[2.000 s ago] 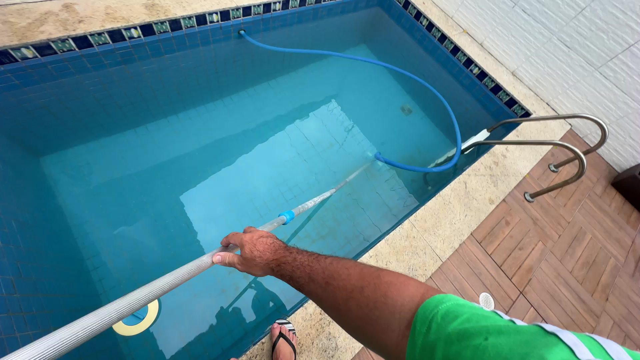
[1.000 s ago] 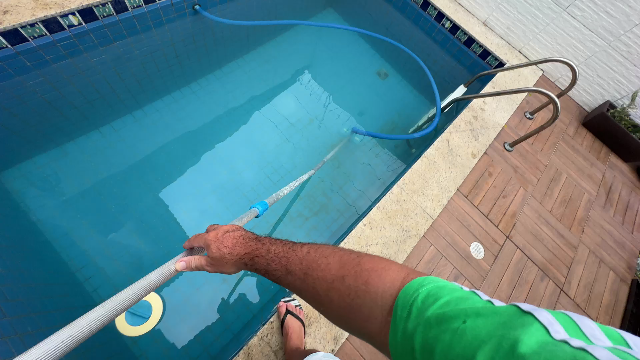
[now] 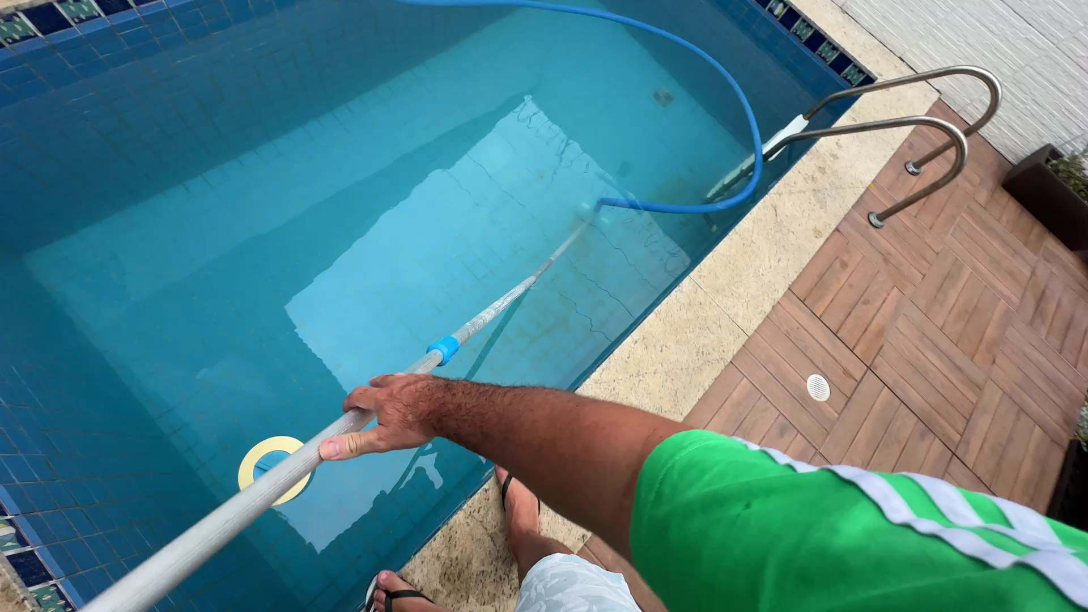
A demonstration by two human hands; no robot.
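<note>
My right hand (image 3: 382,416) is wrapped round a ribbed metal telescopic pole (image 3: 225,501), a little below its light-blue locking collar (image 3: 443,349). The pole slants from the lower left down into the pool water. Its far end is under water, where a blue vacuum hose (image 3: 671,206) meets it; the head there is blurred by the water. From that point the hose loops right and back over the pool. My left hand is out of view. A pale yellow ring (image 3: 252,463) with a blue middle lies in the water behind the pole.
A steel pool ladder (image 3: 956,140) stands at the right edge. The stone coping (image 3: 680,340) runs beside a wood-tile deck (image 3: 926,340) with a round white drain cover (image 3: 818,388). A dark planter (image 3: 1047,195) is by the white wall. My sandalled feet (image 3: 520,510) are on the coping.
The view has shifted, and both feet now show at the pool edge where one showed before. My right hand stays round the pole below the collar.
</note>
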